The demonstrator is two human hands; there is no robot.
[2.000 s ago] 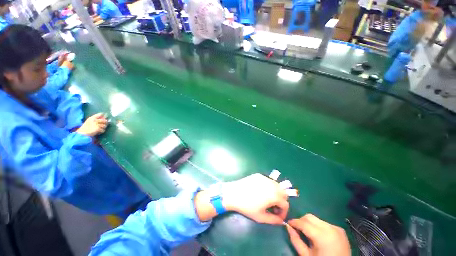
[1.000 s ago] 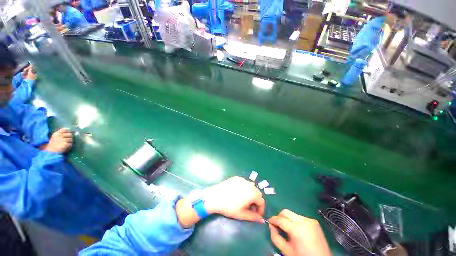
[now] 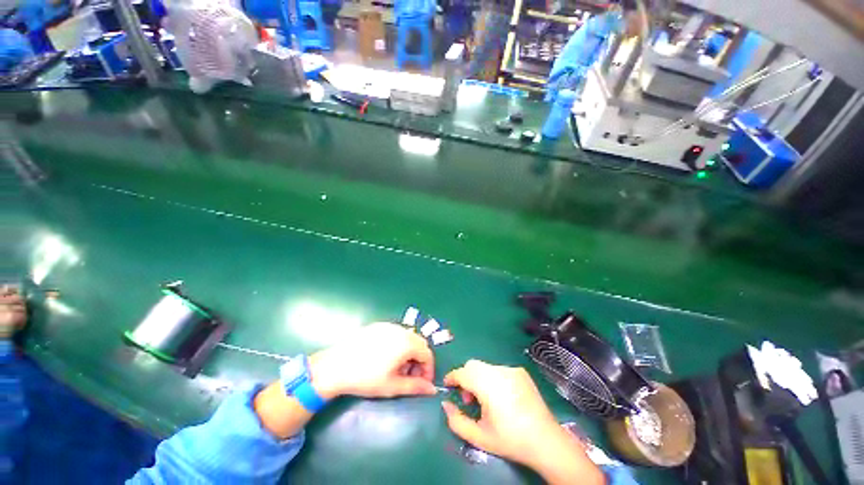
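Observation:
My left hand (image 3: 379, 364), with a blue band at the wrist, is closed on a tiny part (image 3: 440, 389) at its fingertips. My right hand (image 3: 493, 407) has its thumb and forefinger at the same tiny part; whether they grip it is too small to tell. Several small white battery cells (image 3: 430, 328) lie on the green mat just beyond my left hand. A solder spool (image 3: 169, 327) in a black holder stands to the left, and its thin wire runs towards my left wrist.
A black fan (image 3: 580, 368), a round tin (image 3: 660, 426) and a clear plastic piece (image 3: 644, 347) stand right of my hands. Further right are a black station (image 3: 729, 417) and a white bundle (image 3: 783, 371). Another person's hand (image 3: 13, 310) is at the left edge.
The view has swung right, bringing the tin, the station and the white bundle into sight. The neighbouring person has mostly left the picture. My hands stay together at the tiny part.

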